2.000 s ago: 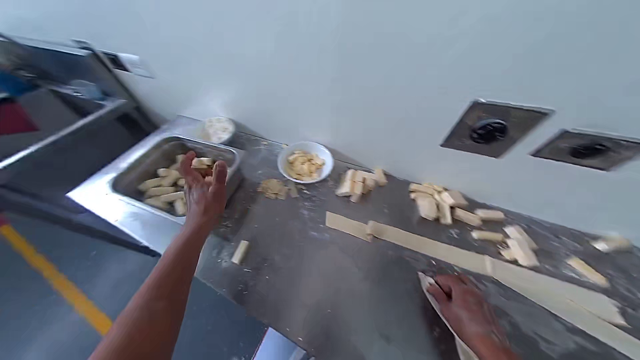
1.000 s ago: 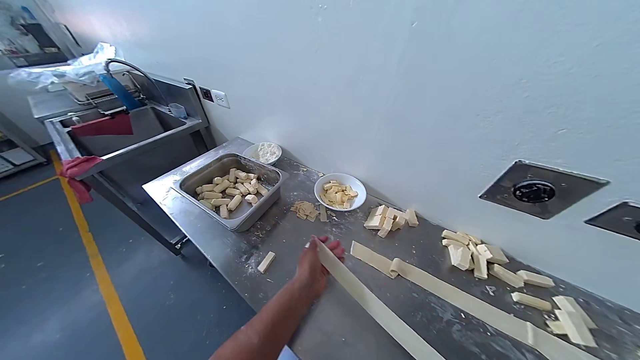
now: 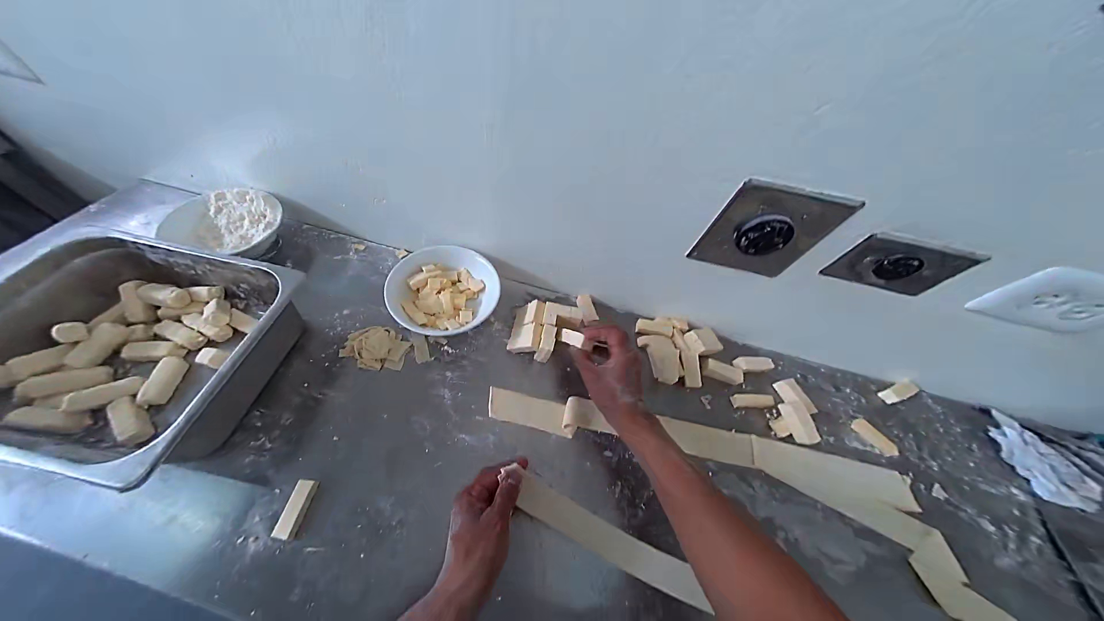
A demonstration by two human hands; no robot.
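My left hand [image 3: 483, 526] pinches the near end of a long dough strip [image 3: 604, 543] that runs right across the steel counter. Above it, my right hand [image 3: 611, 371] holds a small cheese stick [image 3: 572, 338] between thumb and fingers, beside a stack of cheese sticks [image 3: 528, 329]. A second dough strip [image 3: 707, 438], with a fold near its left end, passes under my right forearm. On the left stands a steel pan [image 3: 289, 289] holding many dough-wrapped sticks [image 3: 95, 345]. One loose stick [image 3: 295, 509] lies on the counter at lower left.
A white bowl of cheese pieces [image 3: 487, 297] and a bowl of flour [image 3: 259, 246] stand by the wall. Dough scraps [image 3: 375, 347] lie near them. More cheese sticks [image 3: 681, 349] lie along the wall, below metal-plated outlets [image 3: 763, 235]. A crumpled cloth [image 3: 1044, 461] is at far right.
My left hand has left the pan, where it was two seconds ago, and holds the strip's end. My right hand, out of view one second ago, is now at the cheese stack. The view has swung right.
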